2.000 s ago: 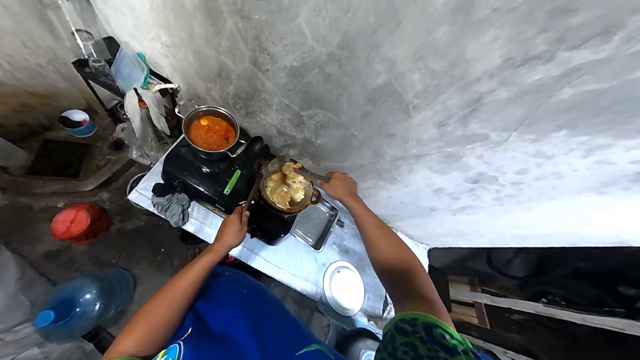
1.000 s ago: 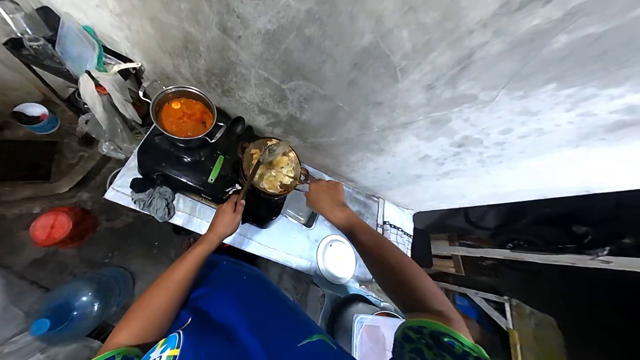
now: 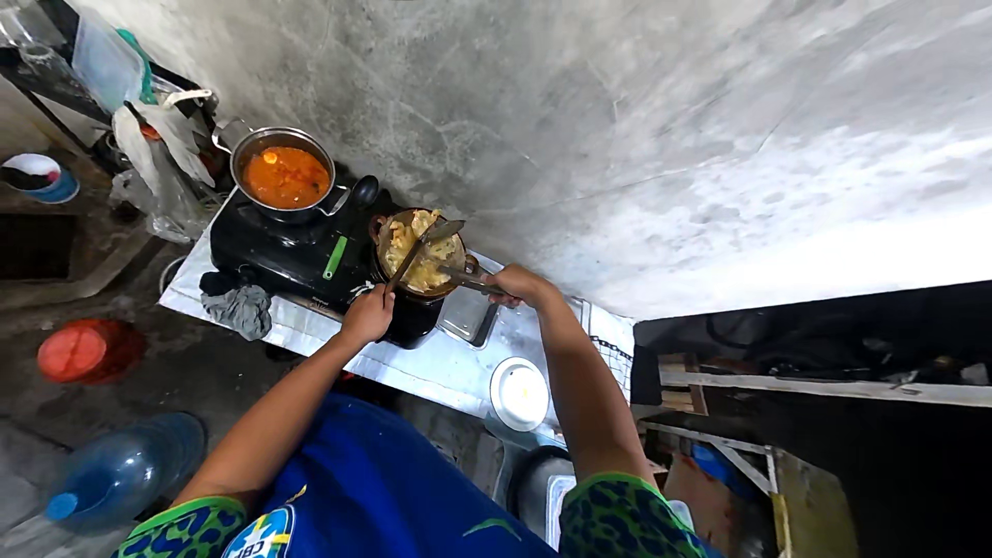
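A pan of frying food (image 3: pixel 422 256) stands on the right side of a black gas stove (image 3: pixel 302 260). My left hand (image 3: pixel 369 314) grips the handle of a spatula (image 3: pixel 422 249), whose dark blade lies over the pan's far right part. My right hand (image 3: pixel 515 287) is closed around the handle of a second utensil (image 3: pixel 473 280) beside the pan's right rim; its tip reaches into the food. Left of the pan, a steel pot (image 3: pixel 285 172) holds orange-red stew on the other burner. A green-labelled strip (image 3: pixel 335 258) lies on the stove top between them.
Right of the stove are a metal tray (image 3: pixel 467 316) and a white plate (image 3: pixel 519 394). A grey cloth (image 3: pixel 242 310) hangs at the table's front left edge. A concrete wall (image 3: pixel 542 139) rises behind. On the floor stand a red bucket (image 3: pixel 91 351) and a large blue water bottle (image 3: pixel 128 469).
My right hand was at the pan's right handle a second ago and now holds a utensil reaching into the food. The spatula in my left hand stays over the pan.
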